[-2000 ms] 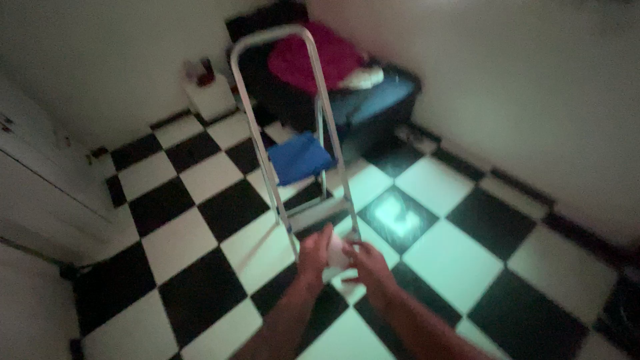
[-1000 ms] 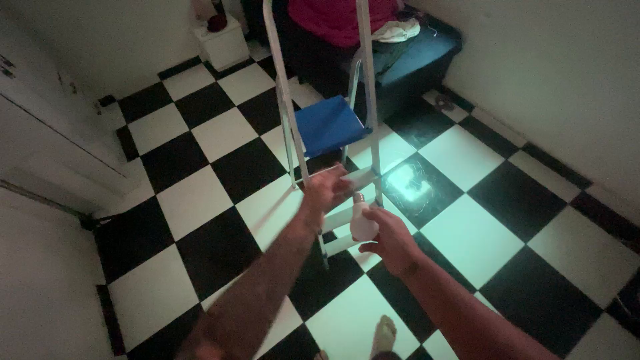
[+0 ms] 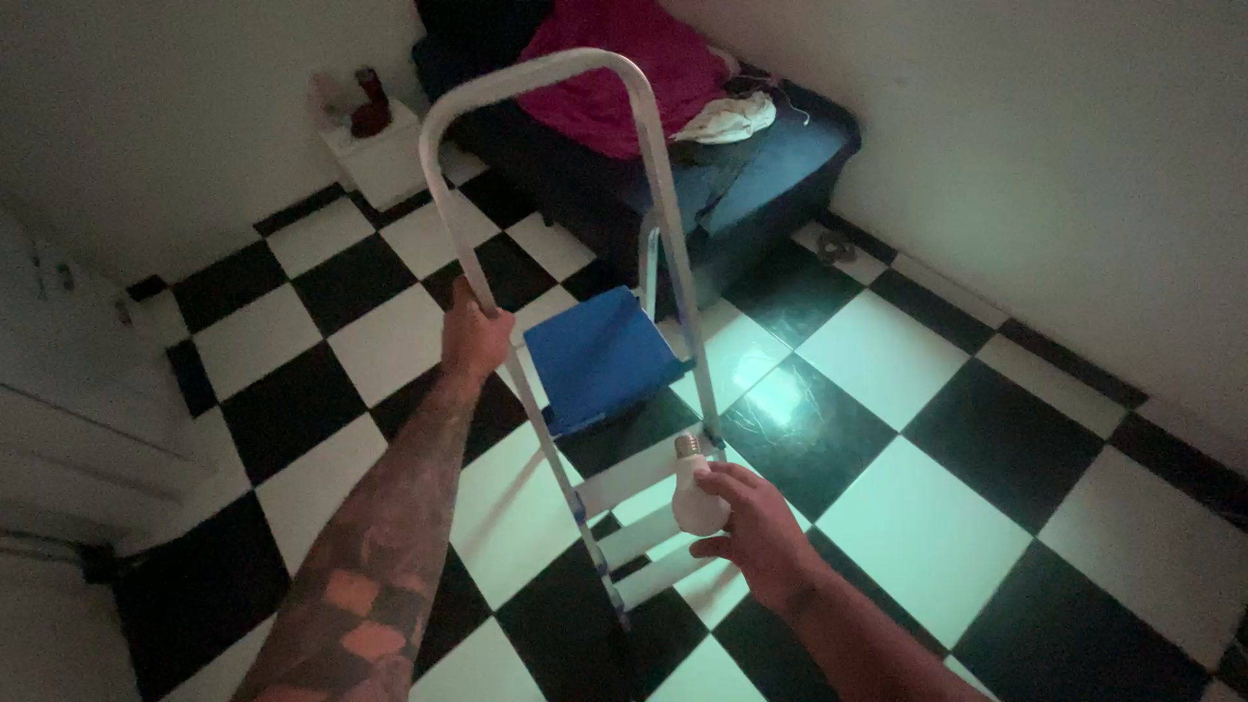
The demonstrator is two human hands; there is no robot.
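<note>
An aluminium stepladder [image 3: 673, 263] with a blue top platform [image 3: 606, 359] and several light steps stands unfolded on the checkered floor. My left hand [image 3: 475, 334] grips its left side rail, beside the platform. In my right hand [image 3: 751, 517] is a white light bulb [image 3: 699, 499], held between thumb and fingers with its metal screw base pointing up. The bulb shows in front of the ladder's steps, near the lower right rail. My right palm is partly hidden.
Behind the ladder is a dark blue bed [image 3: 780, 185] bearing a magenta cloth [image 3: 624, 88] and a white cloth [image 3: 731, 119]. A small white cabinet [image 3: 375, 161] holds a dark red object. White doors [image 3: 88, 419] line the left; a cable coil [image 3: 836, 247] lies by the right wall.
My left hand has moved away from the bulb and taken hold of the ladder's left rail. My right hand still holds the bulb. The view has shifted, showing the ladder's top again.
</note>
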